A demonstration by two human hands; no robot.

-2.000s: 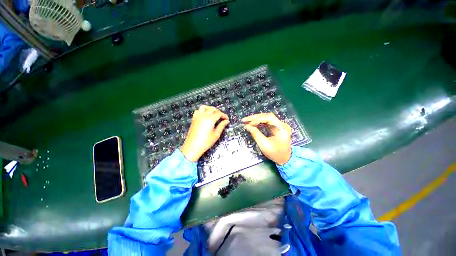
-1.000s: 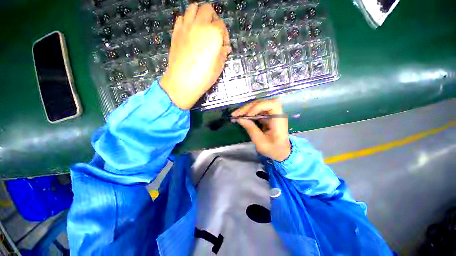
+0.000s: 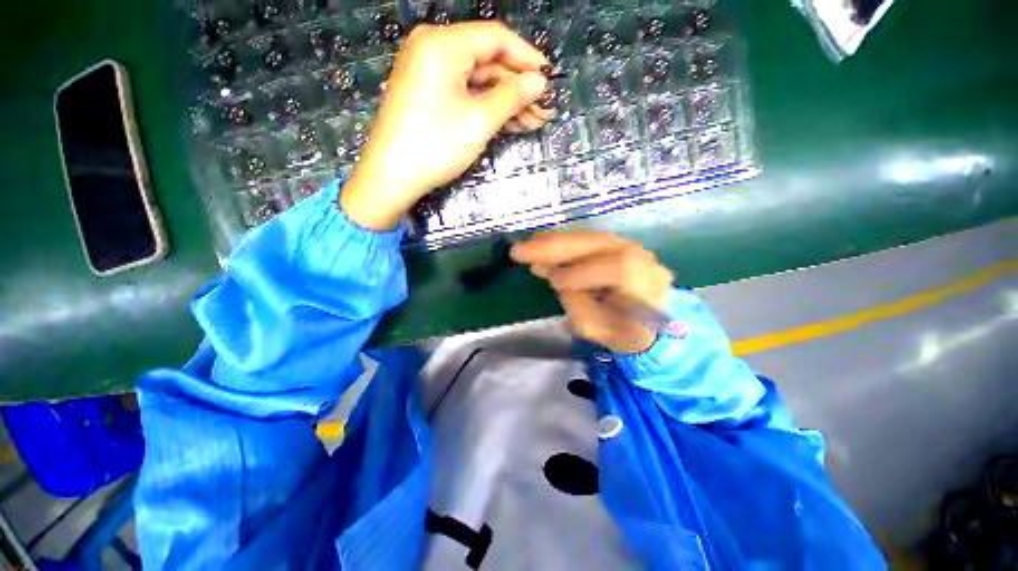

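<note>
The clear tray (image 3: 698, 167) lies on the green bench, with dark round small assemblies (image 3: 656, 69) in many pockets. My left hand (image 3: 430, 123) is over the middle of the tray, thumb and fingertips pinched on a small dark piece, mostly hidden by the fingers. My right hand (image 3: 603, 284) is blurred, just off the tray's near edge beside the dark pile of small black parts (image 3: 486, 271). It holds thin tweezers, blurred, with a pinkish end (image 3: 675, 329) showing near the cuff. The tweezers' tips cannot be made out.
A smartphone (image 3: 108, 167) lies left of the tray. A packet with dark contents (image 3: 843, 25) is cut off at the top right. Below the bench are a blue object (image 3: 73, 446) at lower left, a yellow floor line (image 3: 882, 318) and dark items (image 3: 982, 513) at lower right.
The view has tilted down. My right hand has left the tray for the black pile, its tweezers turning over the last second. My left hand's fingertips have shifted right over the tray.
</note>
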